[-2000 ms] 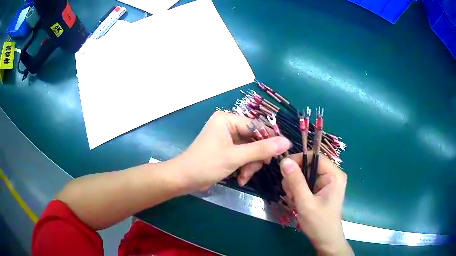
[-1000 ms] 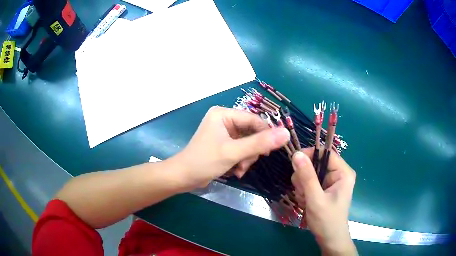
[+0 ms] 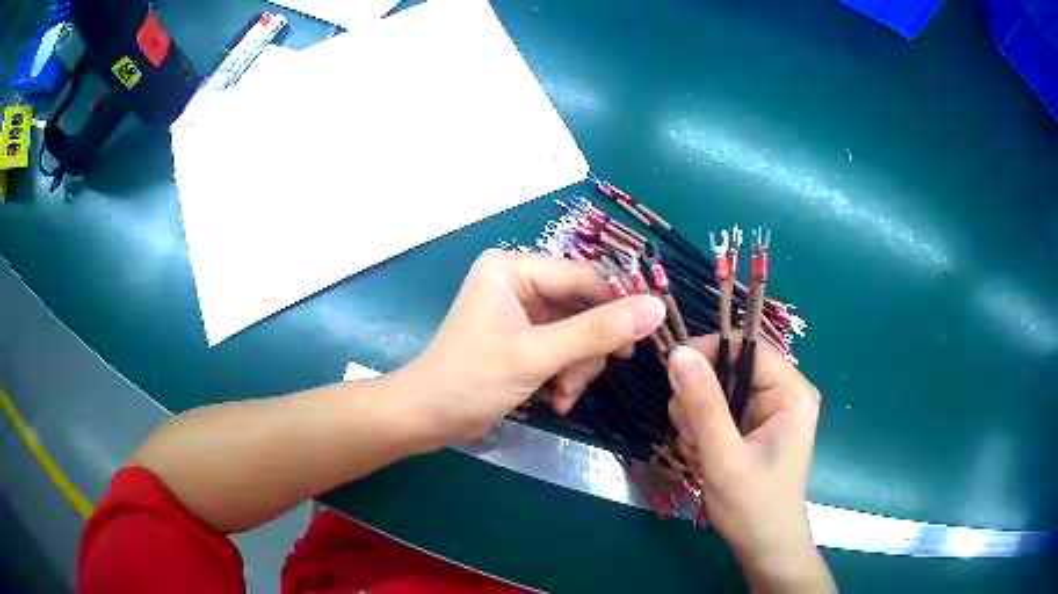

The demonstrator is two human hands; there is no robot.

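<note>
My right hand [image 3: 748,424] holds several wire leads [image 3: 727,319] with silver fork terminals and red sleeves pointing up. Some stand upright between its fingers, others lean left under its thumb. My left hand [image 3: 540,331] pinches the leaning leads near their brown sections with thumb and index finger. The fork tips [image 3: 635,274] show just above its fingers. The wire pile [image 3: 696,284] lies on the table behind and below both hands, black in the middle with red-brown ends; the hands hide part of it.
White paper sheets [image 3: 371,163] lie left of the pile. A metal strip [image 3: 557,464] runs along the near table edge. A black heat gun [image 3: 122,75], a yellow sign [image 3: 15,137] and a small blue bin [image 3: 44,58] are upper left. Blue bins [image 3: 1027,46] are upper right.
Since the oldest frame, the right hand has moved slightly right and up with its leads. More of the leaning leads now shows between the hands. The left hand has barely moved.
</note>
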